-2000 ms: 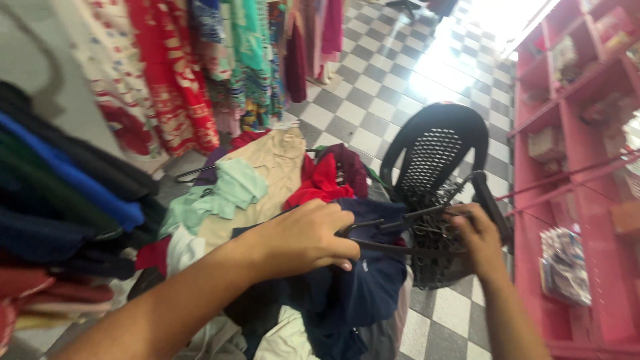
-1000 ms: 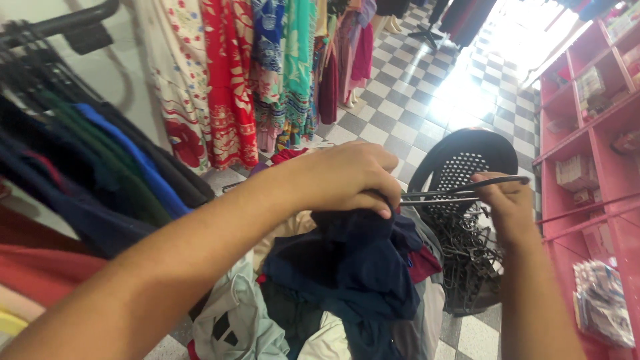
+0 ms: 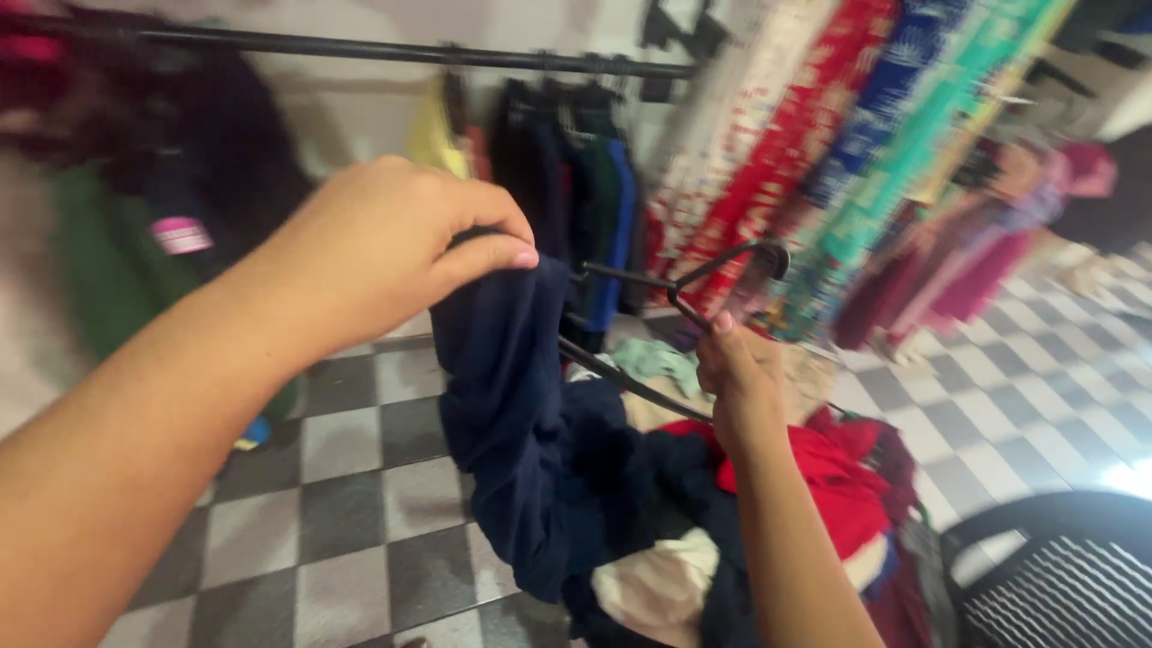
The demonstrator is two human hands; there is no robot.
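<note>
My left hand (image 3: pixel 423 234) pinches the upper edge of a navy blue garment (image 3: pixel 504 387), which hangs down toward a pile of clothes. The left end of a black hanger (image 3: pixel 639 387) reaches into that garment beside my fingers. My right hand (image 3: pixel 742 369) is closed around the hanger's other end, with its hook above my thumb pointing right. Beneath both hands lies the pile, with a red garment (image 3: pixel 837 486), a mint green one (image 3: pixel 661 362) and a cream one (image 3: pixel 661 576). The garment hides the hanger's far tip.
A black rail (image 3: pixel 360 47) with hanging clothes runs along the wall. Patterned red fabric (image 3: pixel 774 153) and other long garments hang behind the pile. A black plastic chair (image 3: pixel 1062 558) stands at the lower right. The floor has grey and white checks.
The view has swung strongly to the left. My left hand has lifted the navy garment up from the pile, and it now hangs at one end of the hanger.
</note>
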